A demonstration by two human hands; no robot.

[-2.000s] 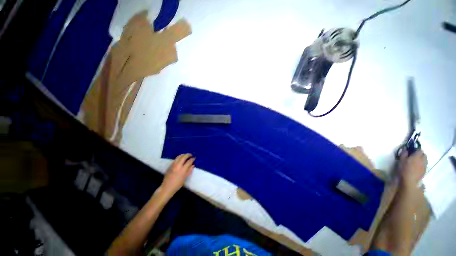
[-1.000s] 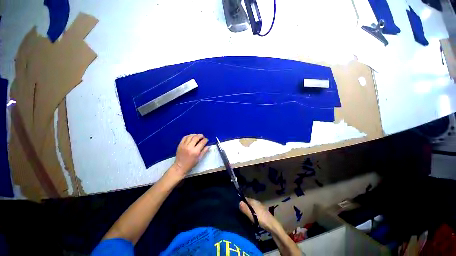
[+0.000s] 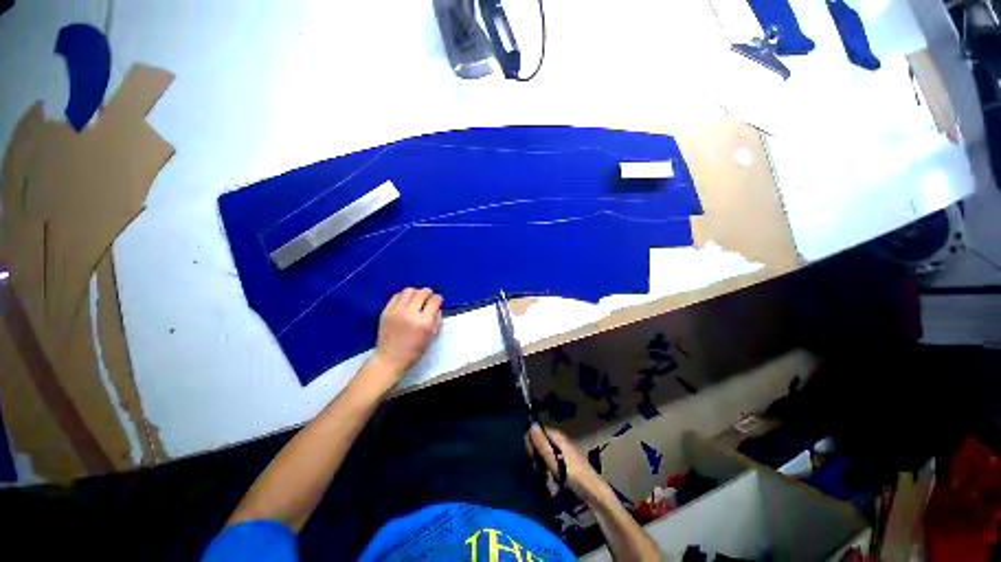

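Observation:
The royal-blue fabric lay [image 3: 516, 253] with thin chalk lines lies on the white table. A long grey metal weight [image 3: 335, 225] sits on its left part and a short pale weight [image 3: 647, 170] near its right end. My left hand [image 3: 409, 329] rests at the lay's near edge, fingers bent; whether it pinches the cloth cannot be told. My right hand [image 3: 558, 458] holds the fabric shears [image 3: 514, 349] by their dark handles. The blade tips touch the lay's near edge, right of my left hand.
Tan cardboard sheets [image 3: 66, 209] and a curved blue piece [image 3: 86, 71] lie at left. The electric cutter [image 3: 467, 42] stands at the back. A spring clamp [image 3: 765, 51] and small blue pieces [image 3: 853, 33] are at far right. Boxes [image 3: 719, 510] and scraps are below the table edge.
The right hand has brought the shears from the far right to the lay's near edge. The left hand stays at that edge. The view has turned and shifted.

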